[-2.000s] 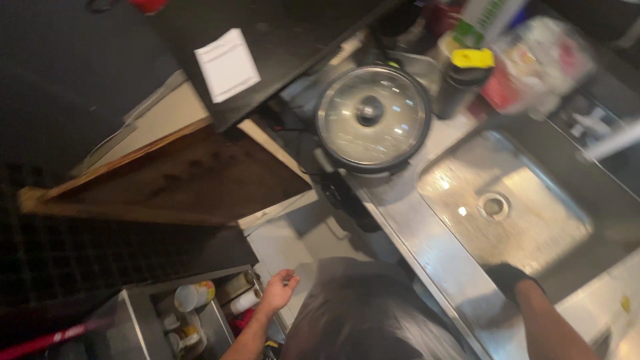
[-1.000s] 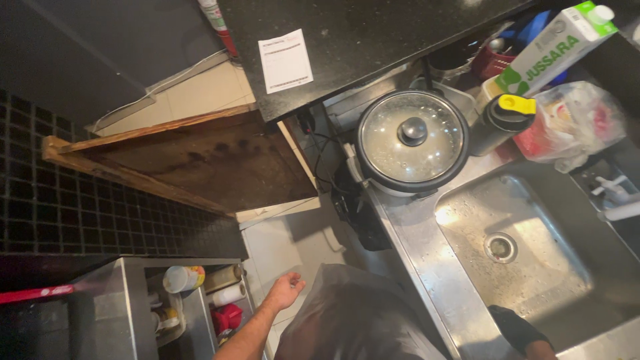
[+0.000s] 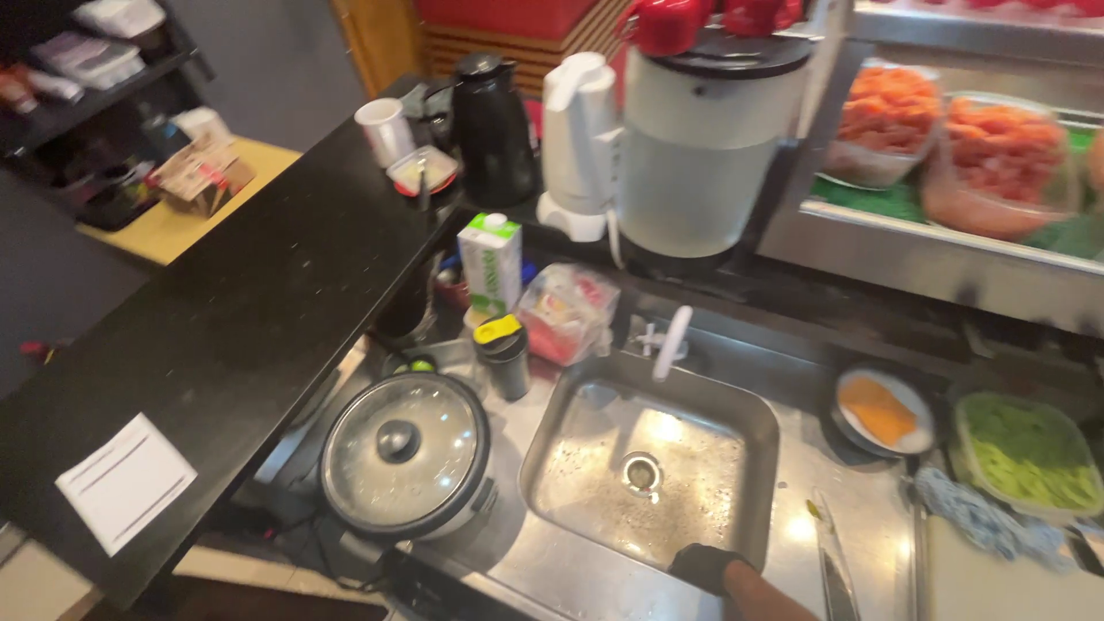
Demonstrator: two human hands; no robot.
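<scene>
My right hand (image 3: 709, 569), in a black glove, is over the near edge of the stainless steel sink (image 3: 595, 517); its finger pose is too blurred to tell. Just right of it, metal tongs (image 3: 833, 556) lie on the steel worktop. Left of the sink stands a rice cooker (image 3: 401, 453) with its glass lid on. A tumbler (image 3: 504, 358) with a yellow top is behind the cooker, beside a plastic bag (image 3: 569, 312) with red contents. My left hand is out of view.
A black counter (image 3: 216, 336) with a printed paper (image 3: 127, 483) runs along the left. Behind the sink are a faucet (image 3: 673, 342), a white kettle (image 3: 578, 147) and a water dispenser (image 3: 699, 155). At right are an orange-filled bowl (image 3: 883, 414), a tub of greens (image 3: 1026, 453) and a blue cloth (image 3: 992, 517).
The view has swung up and right, bringing in the back counter and food tubs. My left hand, low in both earlier frames, is out of view. My gloved right hand remains at the sink's near side.
</scene>
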